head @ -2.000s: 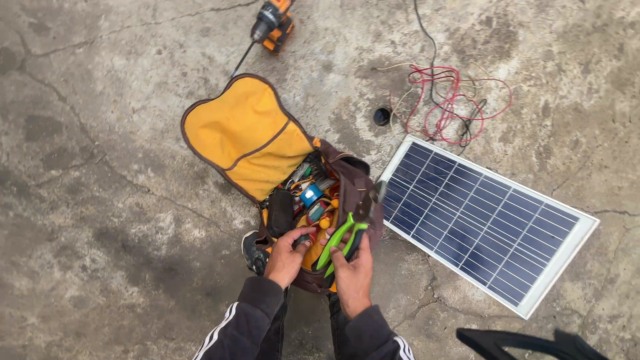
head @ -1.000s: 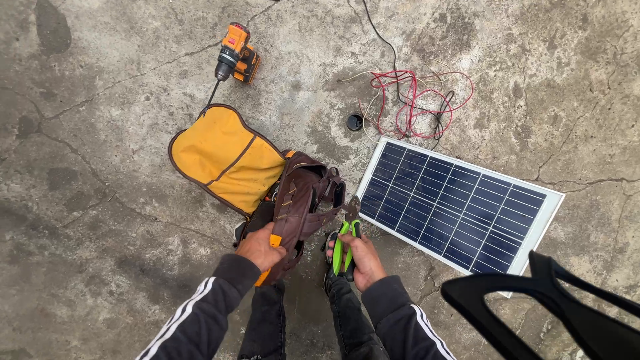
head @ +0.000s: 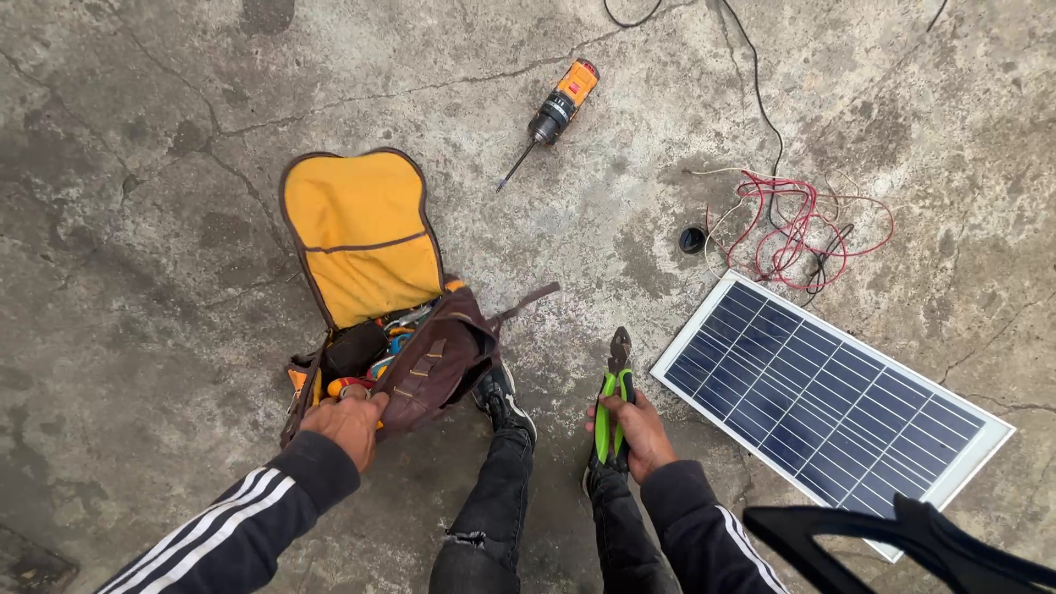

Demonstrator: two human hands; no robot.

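Observation:
My right hand [head: 639,433] holds green-and-black-handled pliers [head: 614,404], jaws pointing up, above my right shoe. On the near edge of an open brown tool bag [head: 437,363] lies my left hand [head: 346,419], its fingers curled at the rim; what exactly they grip is partly hidden. The bag's yellow-lined flap [head: 363,235] is folded back on the concrete. Inside the bag are a dark pouch [head: 355,348], a red-and-yellow handled tool [head: 351,385] and several other tools.
An orange-and-black cordless drill [head: 565,103] with a long bit lies beyond the bag. At right is a solar panel [head: 825,396], with tangled red wires [head: 796,223] and a round black object [head: 692,240] above it. A black frame [head: 899,536] juts in at bottom right.
The bag has moved left, away from the panel, with my left hand at it. My right hand has left the bag area with the pliers since two seconds ago. The view has shifted.

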